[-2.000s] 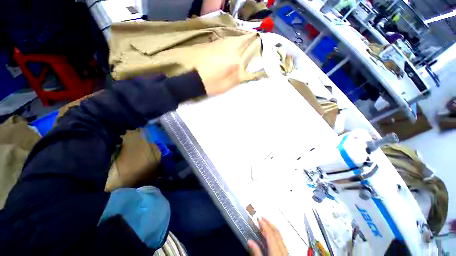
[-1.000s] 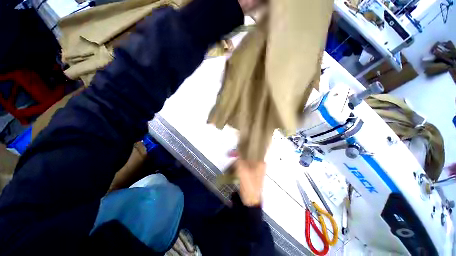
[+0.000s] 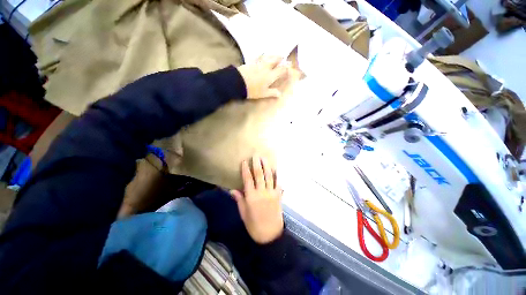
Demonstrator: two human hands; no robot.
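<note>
A large khaki cloth panel [image 3: 222, 135] lies over the white table and hangs past its front edge. My left hand [image 3: 262, 78] lies flat on the panel's upper part, fingers stretched toward its far edge; its fingertips are washed out by glare. My right hand [image 3: 262, 201] lies palm down on the panel's near edge, fingers spread. Neither hand visibly grips the cloth. The panel's right edge is lost in bright light, left of the sewing machine's needle area [image 3: 346, 129]. The white machine head [image 3: 389, 86] has a blue stripe.
Scissors [image 3: 375, 230] with red and yellow-orange handles lie right of my right hand, beside a thin dark tool [image 3: 373, 189]. A clear plastic bag [image 3: 484, 282] is at the lower right. More khaki cloth [image 3: 109, 57] covers the table's left end. Khaki cloth [image 3: 484, 86] is also behind the machine.
The khaki cloth that was held up in the air is now laid down on the table. Both hands now rest on it. The view has shifted.
</note>
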